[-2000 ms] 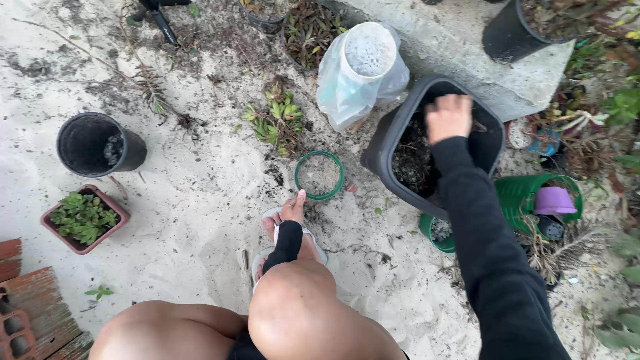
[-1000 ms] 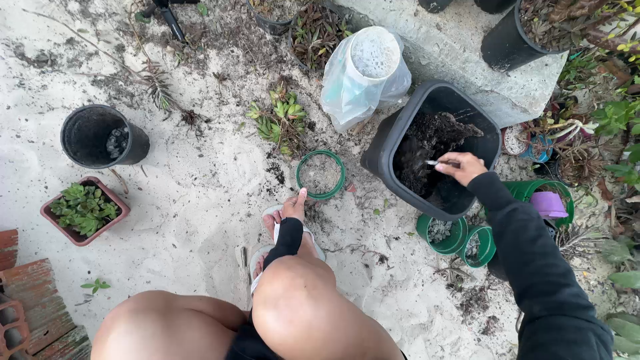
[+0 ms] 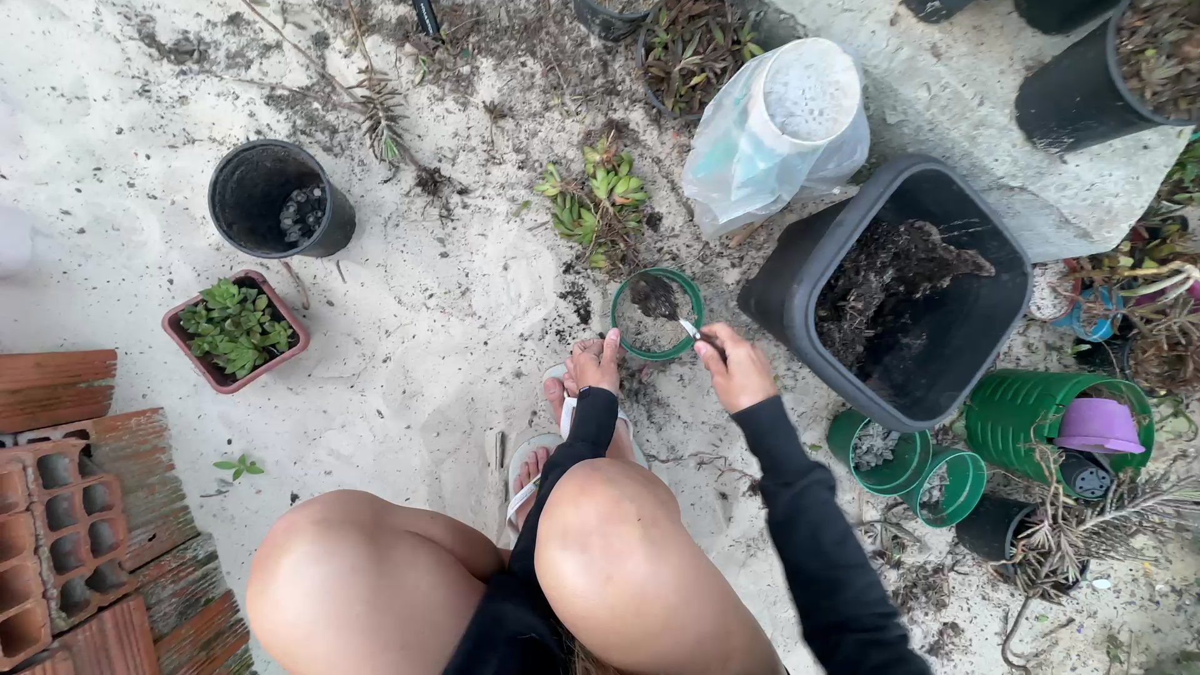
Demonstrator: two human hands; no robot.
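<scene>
My right hand (image 3: 738, 367) grips the dark handle of a small garden trowel (image 3: 689, 328), whose blade carries dark soil (image 3: 653, 297) over a round green plastic pot (image 3: 696, 292). Pale, sandy material shows inside that pot. At its lower left rim is my left hand (image 3: 596, 363), thumb against the edge; its fingers are partly hidden. Just above the pot, an uprooted succulent clump (image 3: 600, 206) lies on the sand. To the right stands a deep dark grey bin (image 3: 814, 309) with dark soil (image 3: 872, 281) heaped along one side.
A plastic-wrapped white container (image 3: 750, 159) stands beside a concrete slab (image 3: 937, 112). Green pots (image 3: 886, 473) sit below the bin. At left are a black pot (image 3: 281, 202), a square planter with a succulent (image 3: 236, 328), and hollow clay bricks (image 3: 70, 525). My sandaled feet (image 3: 530, 469) are close to the green pot.
My right hand was inside the grey bin, then over its soil with the trowel. It has moved left to the green pot, with soil on the blade. My left hand stays by the pot.
</scene>
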